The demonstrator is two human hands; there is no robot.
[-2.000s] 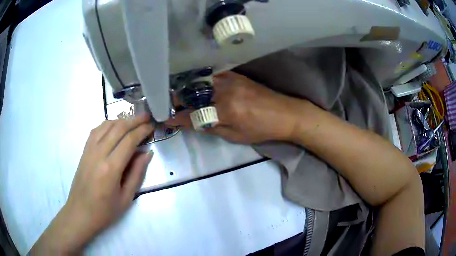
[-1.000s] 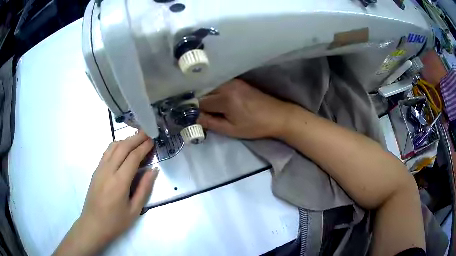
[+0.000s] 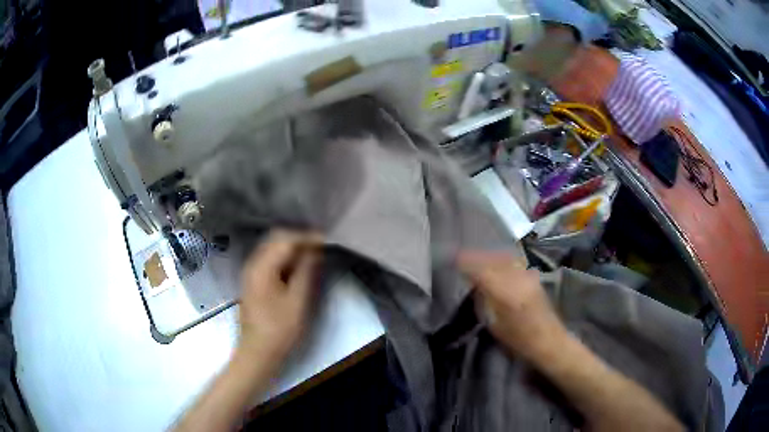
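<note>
A large grey-brown garment piece [image 3: 379,202] lies over the right part of the machine bed and hangs over the table's front edge. My left hand [image 3: 282,287] is blurred and pinches the cloth's near left part, right of the needle area. My right hand [image 3: 506,295] is blurred and grips the cloth further right. The white sewing machine [image 3: 278,76] stands behind the cloth. Its presser foot [image 3: 175,246] and needle plate [image 3: 196,251] show with no cloth on them.
An open tool box [image 3: 548,169] with metal and purple bits stands right of the machine, with a yellow cord [image 3: 582,116] behind it. A striped cloth [image 3: 642,97] and a dark object with a thin cable lie on the red-brown surface [image 3: 717,236] at the right.
The view has shifted right and back. Both hands have left the needle area and moved right onto the cloth. The cloth is lifted and bunched higher in front of the machine.
</note>
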